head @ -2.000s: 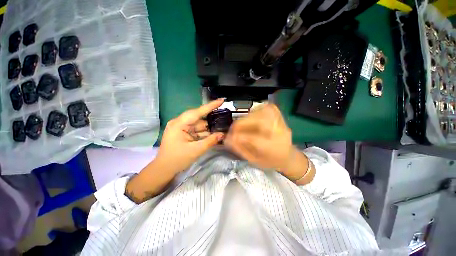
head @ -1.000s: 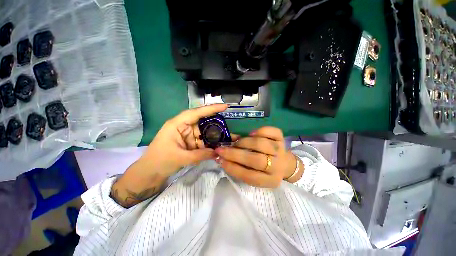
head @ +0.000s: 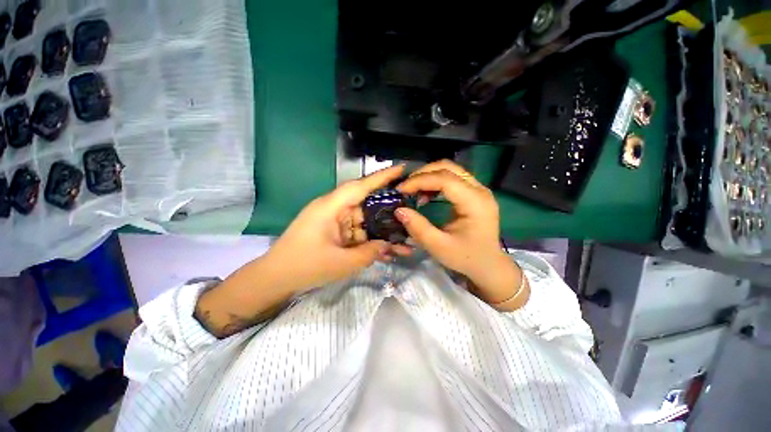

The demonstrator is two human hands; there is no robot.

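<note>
A black watch case (head: pixel 386 214) with cut corners is held between both hands, just in front of the press foot. My left hand (head: pixel 325 232) grips its left side and lower edge with fingers and thumb. My right hand (head: pixel 463 221) has its thumb on the right part of the case's face and its fingers bent at the upper right edge. Whether a tiny part is between the right fingers cannot be seen. The toggle press (head: pixel 406 76) stands behind the hands, and they partly cover the fixture nest (head: pixel 350 169).
The left blister tray (head: pixel 199 101) holds several black cases. Right of the press lies the small-parts tray (head: pixel 541 160) with bright specks. Beside it are a white label (head: pixel 624 110) and two loose frames (head: pixel 632 151). The right blister tray (head: pixel 734 152) is full of coppery frames.
The right hand has moved up from the case's lower right edge to its right side and face, with the thumb now on it. The case stays in the left hand. The camera view has shifted slightly.
</note>
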